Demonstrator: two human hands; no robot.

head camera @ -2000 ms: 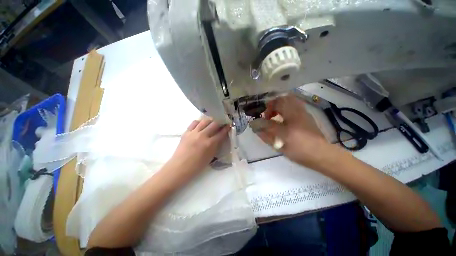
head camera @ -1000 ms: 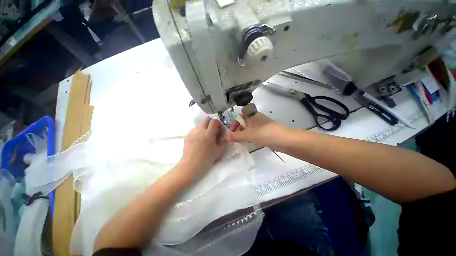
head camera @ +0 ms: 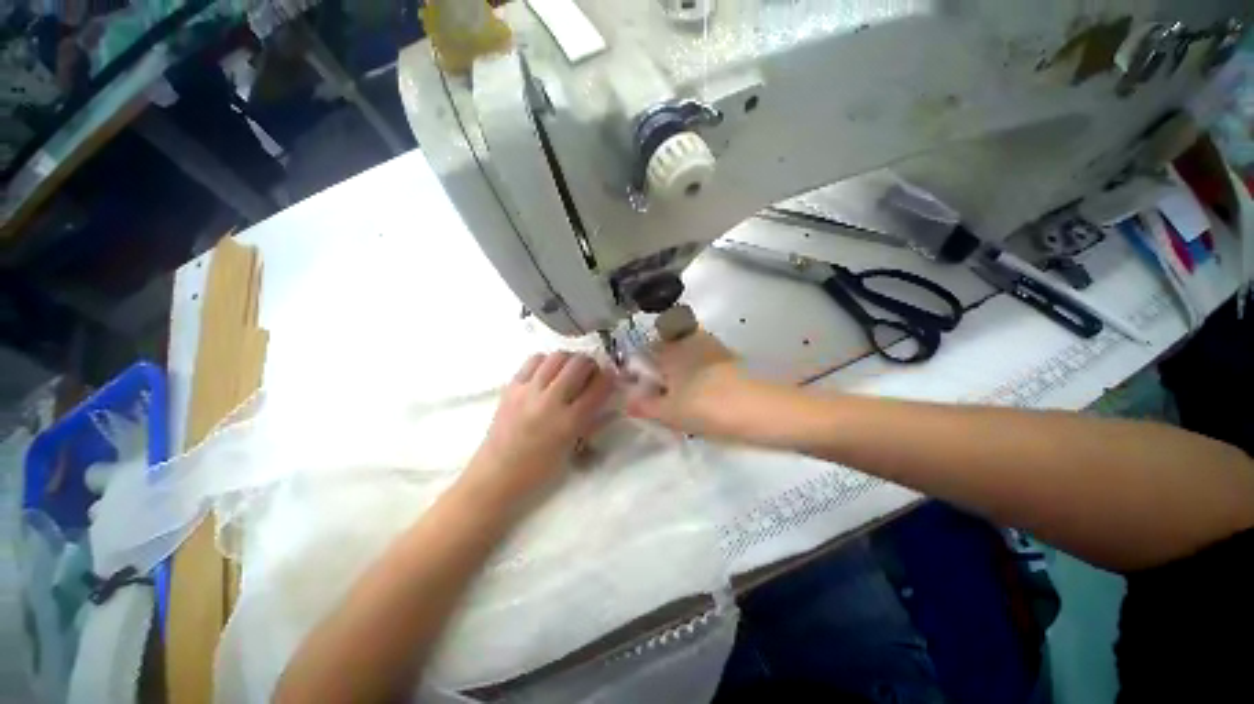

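Note:
Sheer white fabric (head camera: 509,550) spreads over the table, hangs over the front edge and reaches left to the basket. My left hand (head camera: 547,410) lies flat on the fabric just left of the presser foot (head camera: 615,347), fingers bent. My right hand (head camera: 695,389) is at the fabric edge just right of and in front of the foot, its fingers closed together on the edge. Its fingertips are blurred, and I cannot tell whether it also holds a tool. The sewing machine head (head camera: 550,206) stands over both hands.
Black-handled shears (head camera: 894,310) lie right of the machine head, with a slim black-handled tool (head camera: 1052,300) beyond. A printed measuring strip (head camera: 825,502) runs along the front edge. A brown strip (head camera: 220,399) and a blue basket (head camera: 158,413) are at the left.
Since two seconds ago my right hand has moved left and down to the fabric edge by the foot. The white-ended tool seen in it earlier is no longer distinct. The view has shifted.

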